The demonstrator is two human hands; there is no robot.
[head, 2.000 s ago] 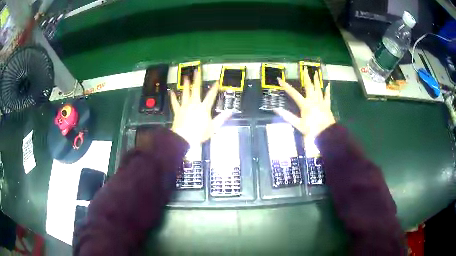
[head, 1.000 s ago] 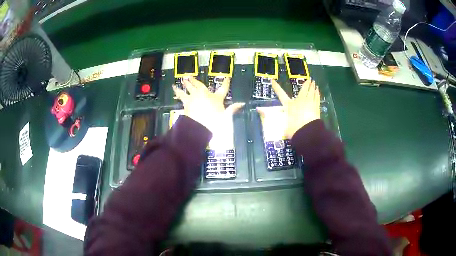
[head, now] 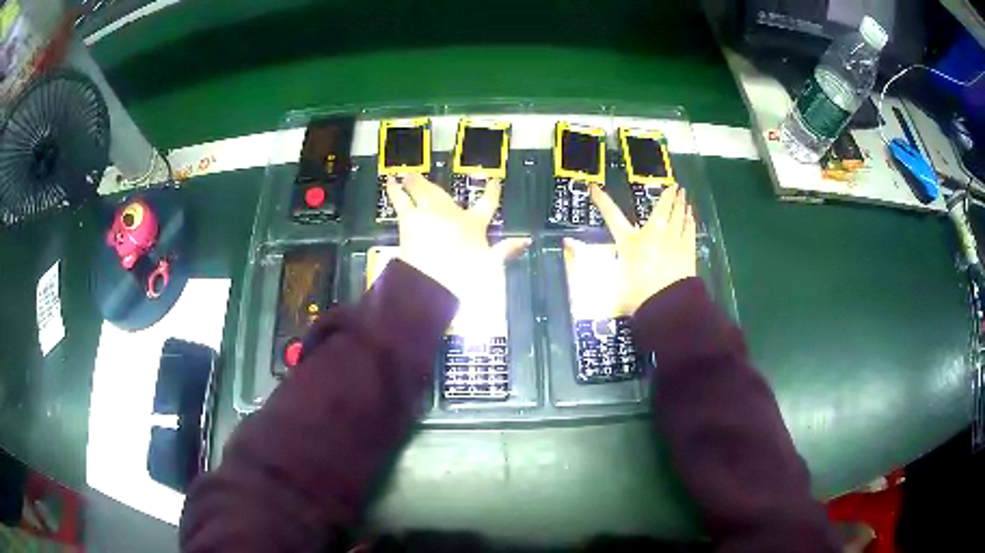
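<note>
A clear blister tray [head: 526, 409] holds several keypad phones in two rows. The back row has face-up phones with dark, yellow-edged screens [head: 482, 149] and one face-down phone with a red dot [head: 324, 167]. In the front row, lit white screens show on keypad phones [head: 476, 367], and another phone lies face-down [head: 306, 292] at the left. My left hand [head: 437, 232] is spread over the left phones, fingertips at the back-row keypads. My right hand [head: 657, 248] is spread over the right phones. Neither hand grips anything. My hands and sleeves hide parts of the front row.
At the left are a black fan [head: 49, 146], a red figure [head: 132, 232] on a dark base, and a black smartphone [head: 181, 410] on white paper [head: 108, 432]. At the right, a water bottle [head: 832, 97] and a blue-handled tool [head: 914, 167] lie on a pale board [head: 794, 178].
Since two seconds ago, my hands have moved from the back-row screens down to the keypads, and my right fingers have drawn closer together. The camera view has shifted; the left face-down front phone shows more.
</note>
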